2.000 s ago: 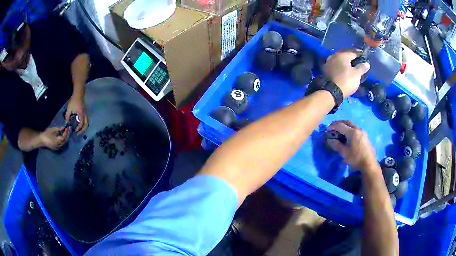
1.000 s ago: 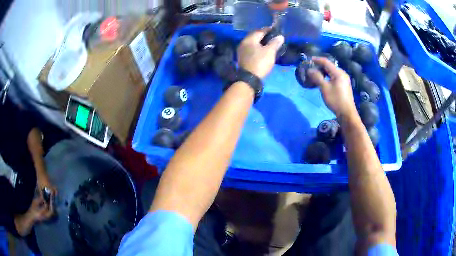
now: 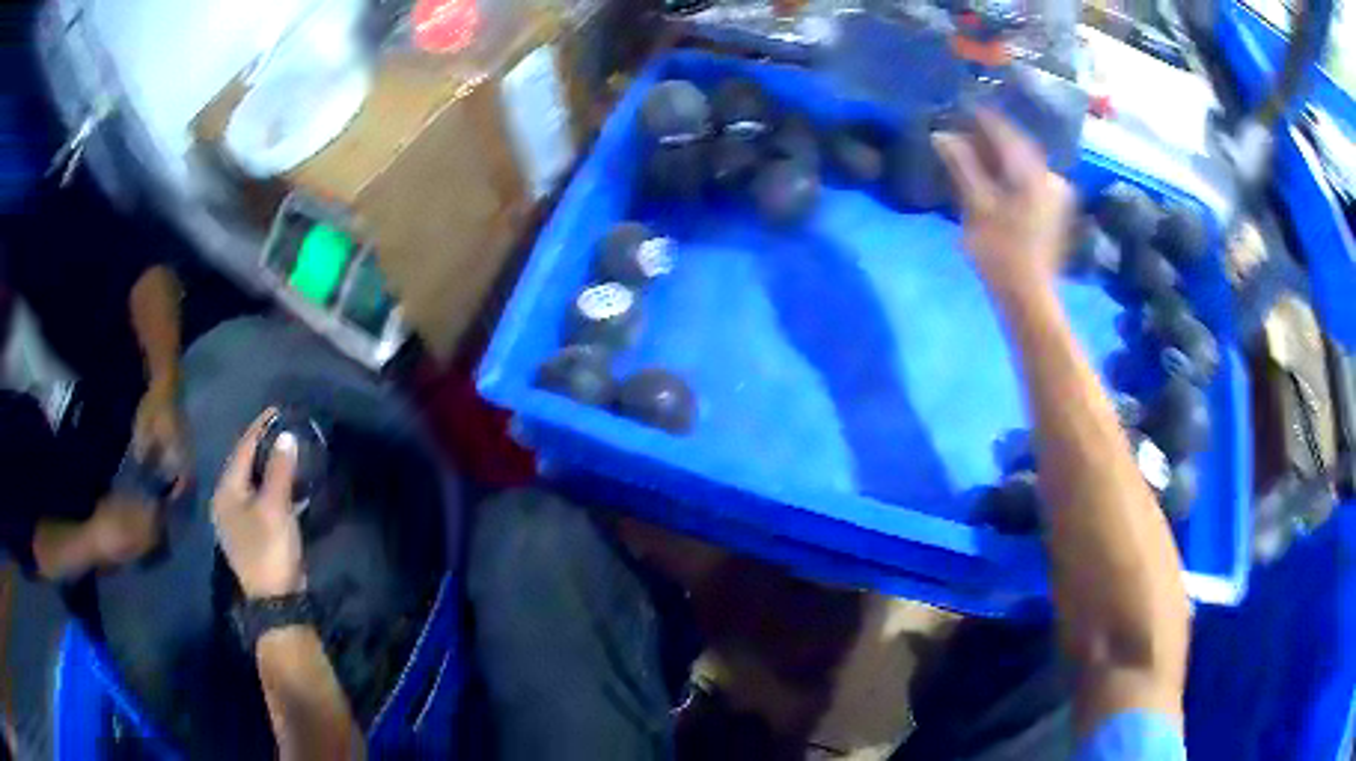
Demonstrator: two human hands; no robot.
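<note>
My left hand (image 3: 256, 520), with a black band on the wrist, is over the large black tub (image 3: 246, 354) at the left. It grips a black ball (image 3: 308, 451) with the thumb across it. My right hand (image 3: 1014, 208) is blurred at the blue tray's (image 3: 714, 473) far edge, just below the machine head (image 3: 982, 45). Whether it holds anything cannot be told. Black balls (image 3: 674, 112) lie along the tray's far side, with more at its left and right sides. Some at the left show a white mark (image 3: 605, 303).
Another person's hands (image 3: 112, 528) are at the tub's left side. A brown cardboard box (image 3: 446, 193) with a pale dish (image 3: 298, 104) and a scale with a green display (image 3: 320, 265) stand behind the tub. Another blue tray (image 3: 1294, 134) is at the upper right.
My left hand has moved from the machine area leftward and down to over the black tub, holding a ball. My right hand has moved up to the machine head. The view has shifted.
</note>
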